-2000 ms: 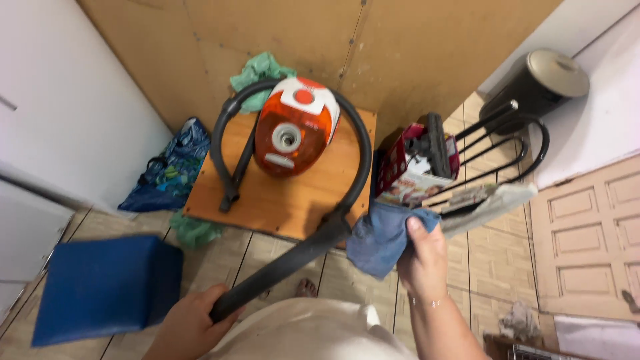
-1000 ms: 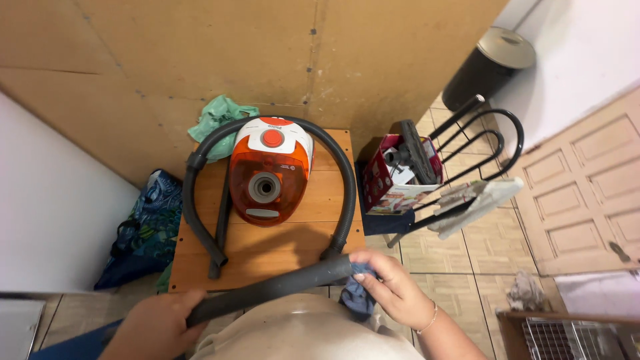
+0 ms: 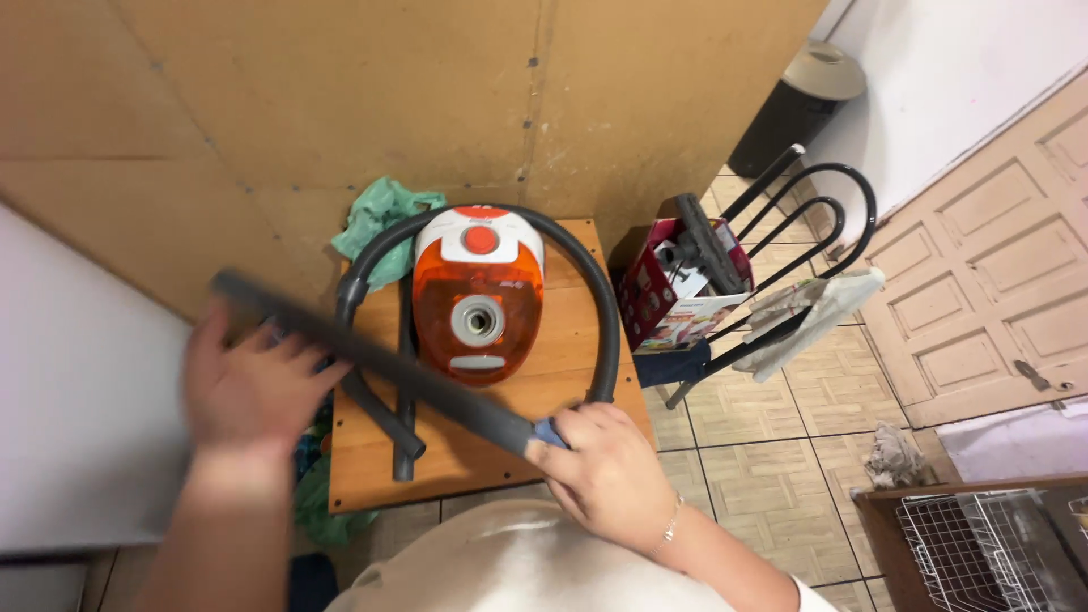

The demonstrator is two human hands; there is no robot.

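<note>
A dark grey vacuum cleaner tube [image 3: 408, 374] slants across in front of me. My right hand [image 3: 603, 472] grips its near end, with a bit of blue cloth [image 3: 549, 433] between fingers and tube. My left hand [image 3: 255, 387], blurred, is at the far end with its fingers spread against or beside the tube; whether it grips is unclear. Beyond lies an orange and white canister vacuum cleaner [image 3: 478, 293] on a wooden table [image 3: 544, 459]. Its dark flexible hose [image 3: 605, 314] curves around it. Another dark tube [image 3: 405, 425] lies at its left.
A green plastic bag [image 3: 382, 225] lies at the table's back left. To the right, a cardboard box [image 3: 684, 319] with a floor nozzle [image 3: 710, 246] rests on a black-framed chair [image 3: 858, 191] with a cloth [image 3: 807, 319]. Farther off are a bin [image 3: 795, 110] and a wire rack [image 3: 973, 544].
My left hand has moved up along with the tube's far end, and its fingers have spread. My right hand, beside the tube with the blue cloth two seconds ago, now grips the tube's near end.
</note>
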